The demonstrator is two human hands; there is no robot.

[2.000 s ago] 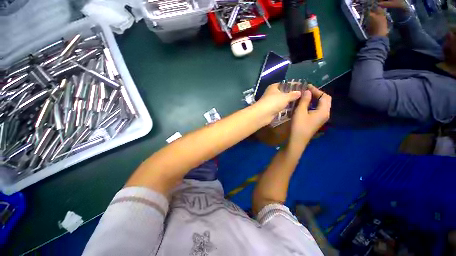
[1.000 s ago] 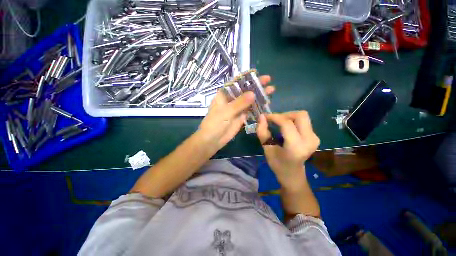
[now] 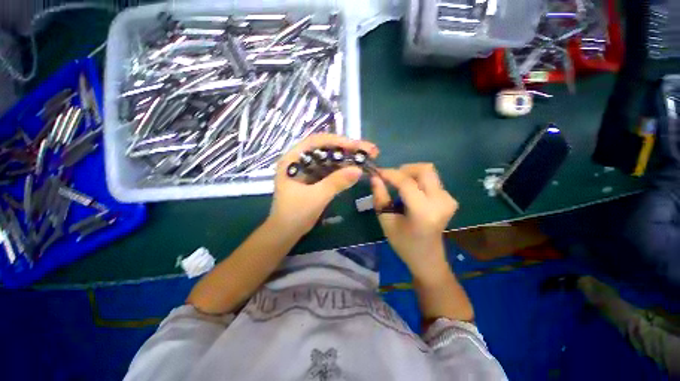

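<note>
My left hand holds several silver cylinders side by side, their dark round ends with pale centres facing up towards me. My right hand is closed around a slim dark tool, mostly hidden by the fingers. Its fingertips are close to the rightmost cylinder end; whether they touch is unclear. Just beyond my left hand, the large white tray is heaped with loose silver cylinders. The blue tray to its left holds fewer cylinders.
A smartphone lies on the green bench at right. Beyond it are a small white case, red bins and a clear plastic box. A black arm with a yellow label stands far right. Crumpled paper lies near the bench edge.
My hands have come from the right, near the phone, to in front of the white tray. The held cylinders have been tilted so their round ends face me. The view has swung left.
</note>
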